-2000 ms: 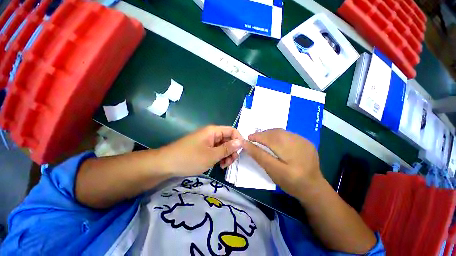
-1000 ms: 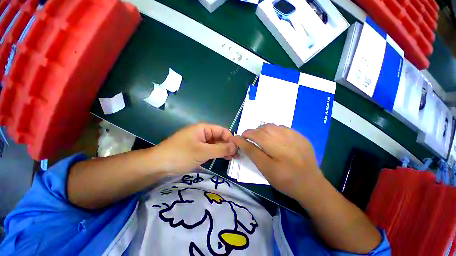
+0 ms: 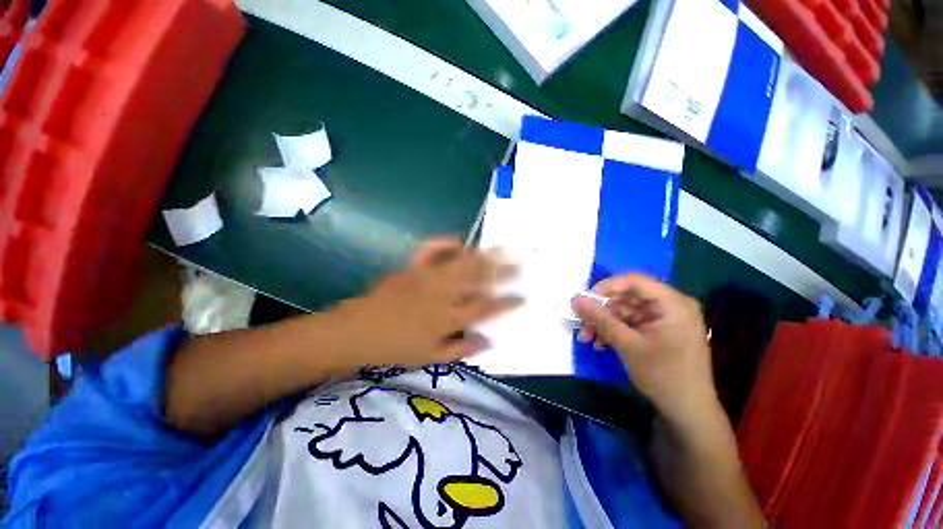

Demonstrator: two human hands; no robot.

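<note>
A stack of flat white and blue printed cards (image 3: 548,212) lies in front of me. My left hand (image 3: 439,300) is blurred, with its fingers spread over the left side of the top card. I see nothing held in it. My right hand (image 3: 646,331) is over the blue part of the card and pinches a small white or clear piece (image 3: 589,302) between thumb and fingers. Whether it is film or a label I cannot tell.
Curled white paper scraps (image 3: 294,190) lie on the green table (image 3: 393,124) to the left. Red trays stand left (image 3: 134,134) and right (image 3: 827,413). A white box (image 3: 548,31) and blue-and-white boxes (image 3: 713,83) sit on the green conveyor beyond a pale rail.
My hands have moved apart. My left hand now spreads over the card, and my right hand has moved right with the small piece. The boxes on the conveyor have shifted up and left in view.
</note>
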